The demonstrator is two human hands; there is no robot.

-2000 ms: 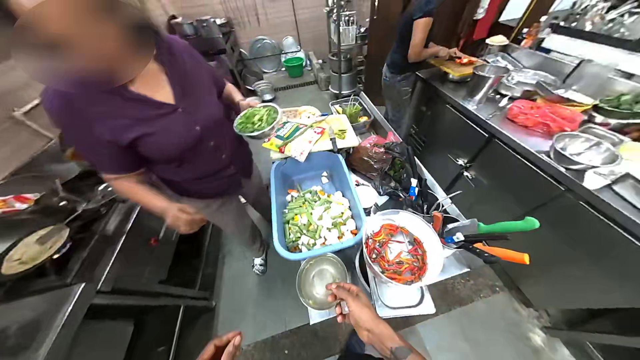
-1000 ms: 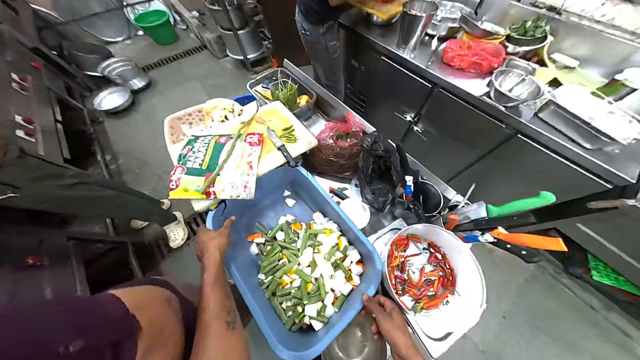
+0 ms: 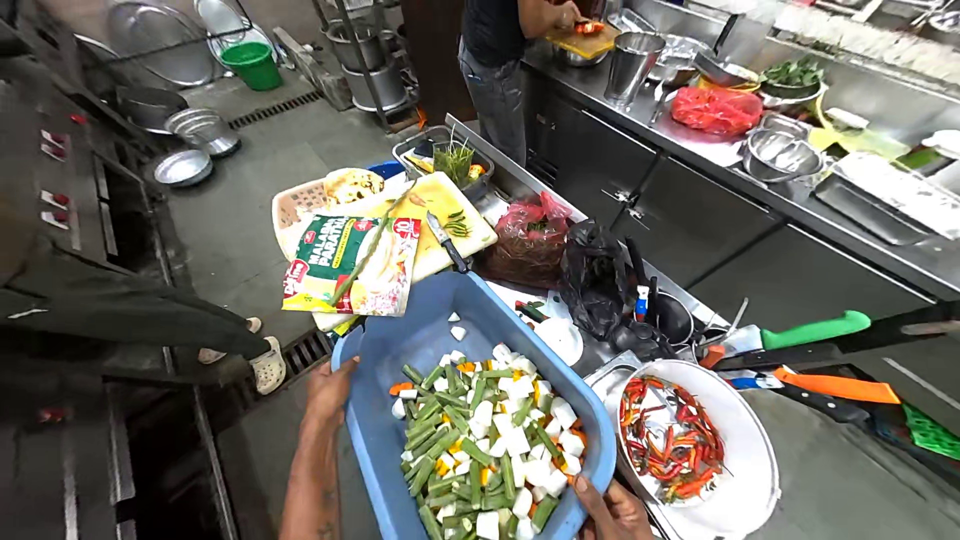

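Observation:
A blue plastic tub [image 3: 525,330] holds cut drumstick pods [image 3: 450,457], white vegetable chunks [image 3: 517,442] and some orange pieces. My left hand [image 3: 328,394] grips its left rim, and my right hand [image 3: 611,510] grips its near right corner. Just beyond the tub, a small black-handled knife [image 3: 444,238] lies on a cutting board [image 3: 472,225] beside thin green chillies. A printed food packet [image 3: 352,262] with a long green pod across it rests at the board's left. Right of the tub stands a white bowl [image 3: 750,450] of red chillies [image 3: 675,442].
Knives with green [image 3: 817,330] and orange [image 3: 840,386] handles lie at the right. Black plastic bags [image 3: 596,277] sit behind the bowl. A co-worker [image 3: 491,67] works at the steel counter [image 3: 720,172]. Another person's leg and shoe [image 3: 268,366] are at the left.
Both my hands have come onto the tub, which was untouched two seconds ago. The steel bowl my right hand held then is out of sight. The person at the left has mostly left the view, which has shifted.

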